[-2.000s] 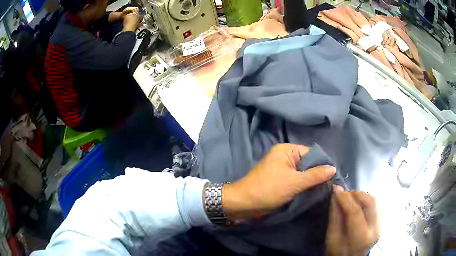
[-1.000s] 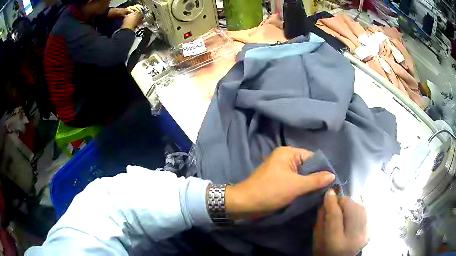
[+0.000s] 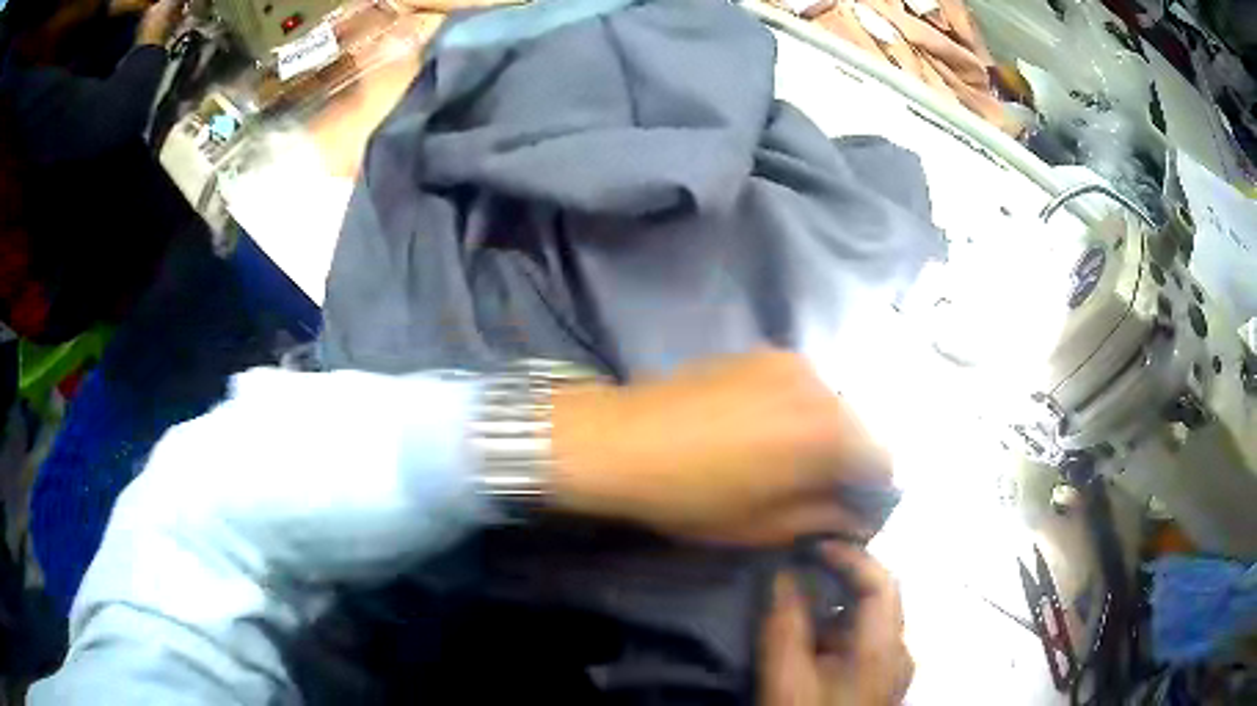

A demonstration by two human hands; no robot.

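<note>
A large grey garment piece (image 3: 620,179) lies in folds over the table and down towards my lap, with a pale blue strip at its far edge. My left hand (image 3: 731,448), with a metal watch at the wrist, is blurred and closed on the grey cloth near its right edge. My right hand (image 3: 838,628) is just below it at the bottom, fingers bent on the dark folded cloth; the fingertips are partly hidden. The cream sewing machine head (image 3: 1117,324) is at the right, its needle area lost in glare.
Dark thread snips (image 3: 1055,614) lie right of my right hand. A blue fluffy cloth (image 3: 1197,607) is at the lower right. Peach-tan cloth (image 3: 917,48) is beyond the table's far edge. A clear box with a white label (image 3: 306,53) and a seated person (image 3: 97,152) are at upper left.
The view has swung right and down, bringing the machine head and snips into view. My left hand has turned over, knuckles up, and moved close above my right hand.
</note>
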